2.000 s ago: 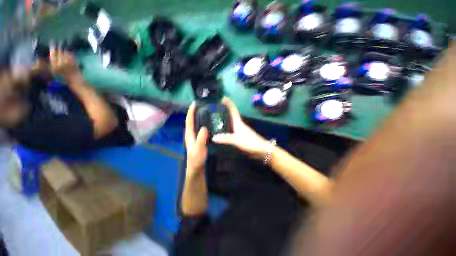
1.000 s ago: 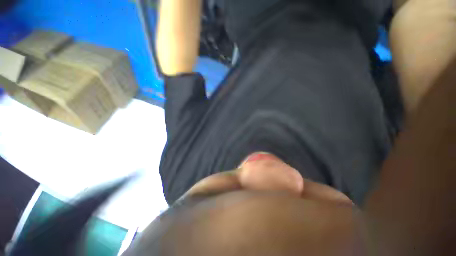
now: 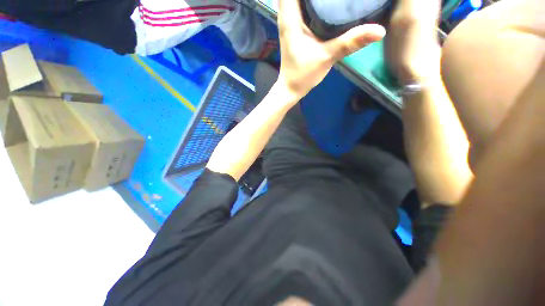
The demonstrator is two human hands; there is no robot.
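Note:
A black rounded unit with a pale grey face [image 3: 349,8] is at the top edge of the picture, its upper part cut off. My left hand [image 3: 308,57] holds it from the left and below, with the thumb stretched under its lower rim. My right hand [image 3: 415,45] is blurred at the unit's right side, its fingers partly cut off by the top edge; its grip is unclear. Both hands are by the green bench [image 3: 369,67].
A grey mesh basket [image 3: 209,128] with black pieces is beside my left forearm. Open brown cartons [image 3: 66,143] stand at left. A person's striped trouser leg [image 3: 185,21] is at upper left. A bright blue part [image 3: 466,9] lies at upper right. Blurred skin-coloured shapes cover the right side.
The view has swung from the bench down to my body, then partly back up. The unit's pale face now shows where its dark side was seen earlier. Both hands are back in view.

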